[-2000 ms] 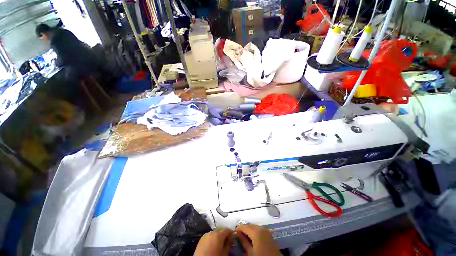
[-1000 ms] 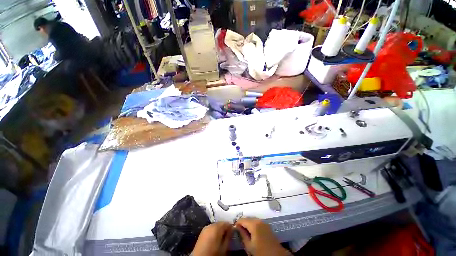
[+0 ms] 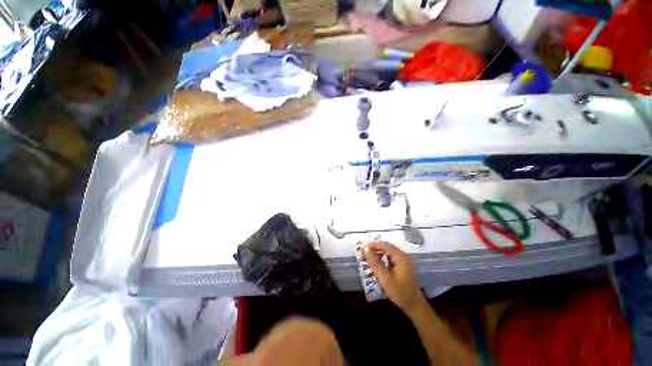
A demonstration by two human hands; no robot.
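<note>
A narrow blister pack [image 3: 369,277] with dark and light spots lies at the table's front edge, before the sewing machine. My right hand [image 3: 394,271] reaches in from below, its fingers closed on the pack's upper right side. My left hand [image 3: 300,344] appears as a large blurred shape at the bottom edge, cut off; its fingers do not show. A crumpled black plastic bag [image 3: 282,256] lies left of the pack, partly over the edge.
The white sewing machine head [image 3: 457,171] stands behind the pack. Scissors [image 3: 500,227] with red and green loops and dark red snips [image 3: 552,221] lie right. A grey-white tray [image 3: 84,214] is at left; blue-white cloth [image 3: 261,80] lies behind.
The view has tilted down and shifted. My hands, together at the front edge before, are apart: the left is lower and nearer the camera, the right stays on the pack, which shows more fully.
</note>
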